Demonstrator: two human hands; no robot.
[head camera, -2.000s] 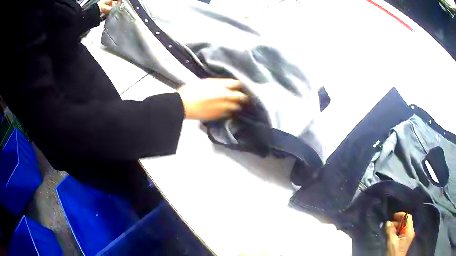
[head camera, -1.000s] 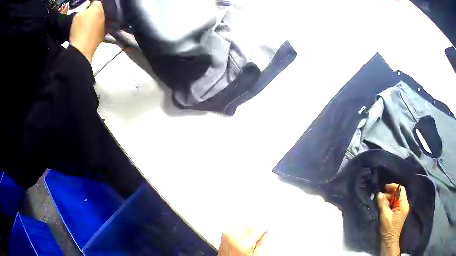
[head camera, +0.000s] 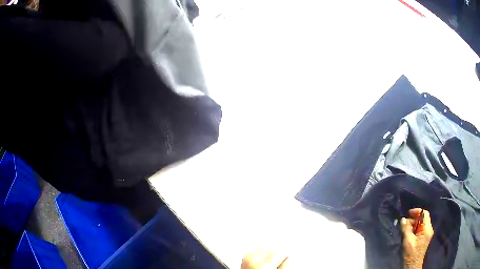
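Observation:
A dark navy garment with a grey-blue inside (head camera: 421, 142) lies spread on the white table at the right, with a flat dark panel (head camera: 352, 157) pointing up and an oval opening. My right hand (head camera: 417, 239) rests over its dark lower part, fingers closed on small orange snips (head camera: 419, 221). The snips' points are hard to see. My left hand (head camera: 263, 260) is at the bottom edge, over the white table, cut off and overexposed; its fingers and whether it holds anything cannot be made out.
A person in black (head camera: 63, 94) stands at the left with another dark and grey garment (head camera: 173, 58) against them. Blue bins (head camera: 89, 226) are below the table's edge. The white table (head camera: 258, 131) has a red line (head camera: 412, 7) at its far side.
The person's garment has moved left off most of the table, towards their body. My left hand came into view at the bottom edge. My right hand has stayed at the garment with the snips.

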